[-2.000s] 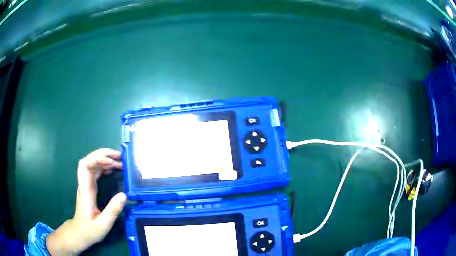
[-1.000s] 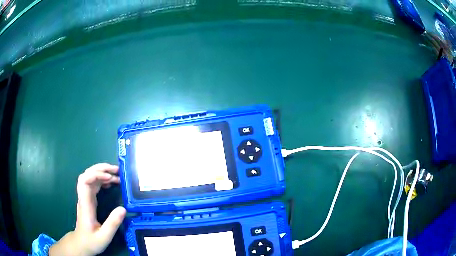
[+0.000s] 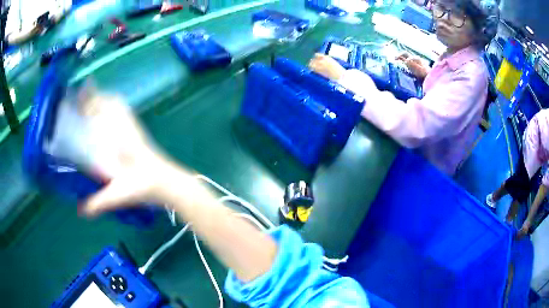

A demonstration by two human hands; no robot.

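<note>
A blue handheld scanner (image 3: 42,132) is at the left, tilted and blurred, with a pale screen area partly covered by my hand. My right hand (image 3: 123,153) reaches across from the lower right, blurred, and appears to grip this scanner; its fingertips are unclear. A second blue scanner (image 3: 135,277) lies at the lower left, cut off by the bottom edge, with its screen lit white and a white cable (image 3: 162,248) in its side. My left hand is not in view.
Blue cases (image 3: 289,111) stand upright at centre. A black and yellow item (image 3: 297,204) and a loose white cable end (image 3: 337,261) are nearer. A large blue bin (image 3: 433,228) is at right. A person in pink (image 3: 445,108) works beside several devices; more cases (image 3: 201,49) lie beyond.
The view has swung to the right. The upper scanner has left its place above the other one and is now tilted at the left. My right hand has come in; my left hand has gone from view.
</note>
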